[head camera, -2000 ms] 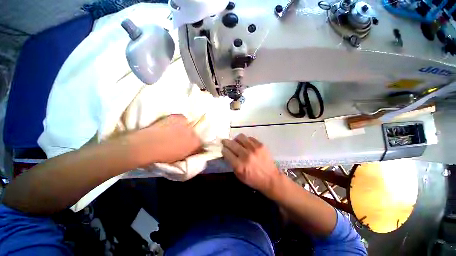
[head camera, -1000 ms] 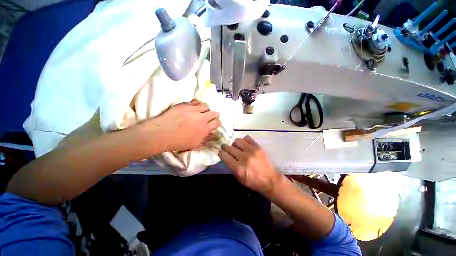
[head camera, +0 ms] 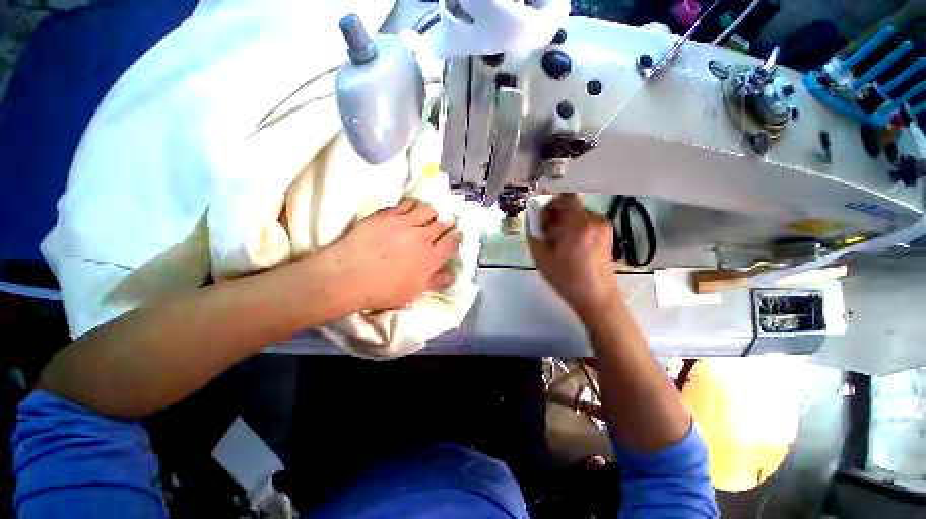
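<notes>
The cream fabric lies in a big bunched pile left of the needle. My left hand rests on the bunched fabric, its fingers bent into the folds near the table's front edge. My right hand is under the machine arm, just right of the presser foot and needle, off the fabric. Its fingers are bent, and a small white piece shows at its fingertips; whether they hold it is unclear. The sewing machine stands over the work.
Black scissors lie right of my right hand, partly hidden by it. A wooden-handled tool and a small parts tray lie further right. The grey lamp hangs left of the machine head. A round yellow stool stands below.
My right hand has left the fabric's front edge and moved up and right, under the machine arm. My left hand stays on the fabric. The camera view has shifted slightly.
</notes>
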